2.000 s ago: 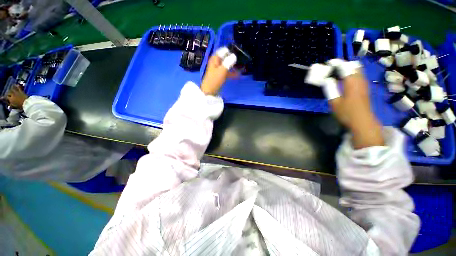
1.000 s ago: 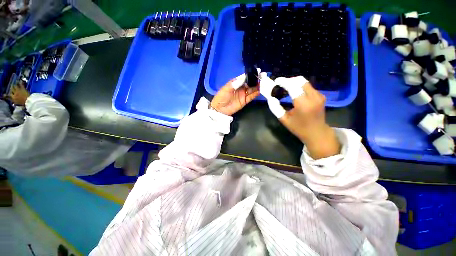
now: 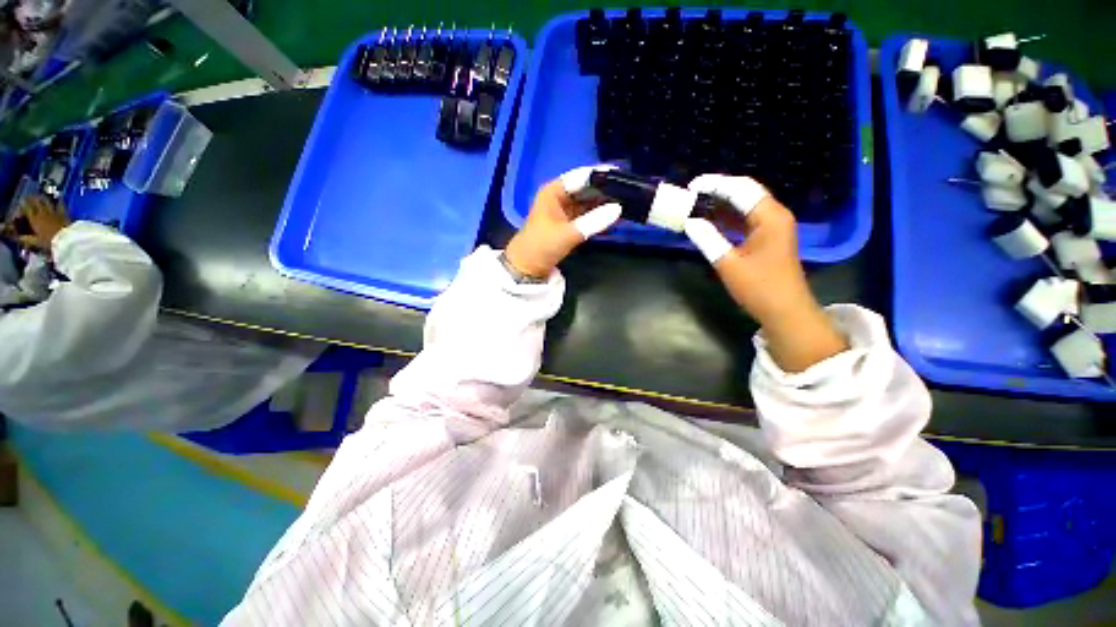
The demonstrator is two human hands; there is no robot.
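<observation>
My left hand (image 3: pixel 558 225), with white finger cots, holds a black housing (image 3: pixel 622 194) at the near edge of the middle tray. My right hand (image 3: pixel 755 240), also with white cots, holds a core piece with a white block (image 3: pixel 672 206) and a black end. The white block meets the right end of the housing, with the two in line. I cannot tell how far the core is inside. Both pieces are held above the middle tray's (image 3: pixel 524 172) near rim.
The left tray (image 3: pixel 355 196) has assembled units (image 3: pixel 422 61) at its far end. Housings (image 3: pixel 734 110) fill much of the middle tray. The right tray (image 3: pixel 942 319) holds jumbled cores (image 3: pixel 1030 119). A neighbour's sleeve (image 3: pixel 104 276) and a clear box (image 3: pixel 179 153) are at left.
My right hand has gone from the right side to my left hand, bringing the core to the housing. Since one second ago, the two pieces have come into line.
</observation>
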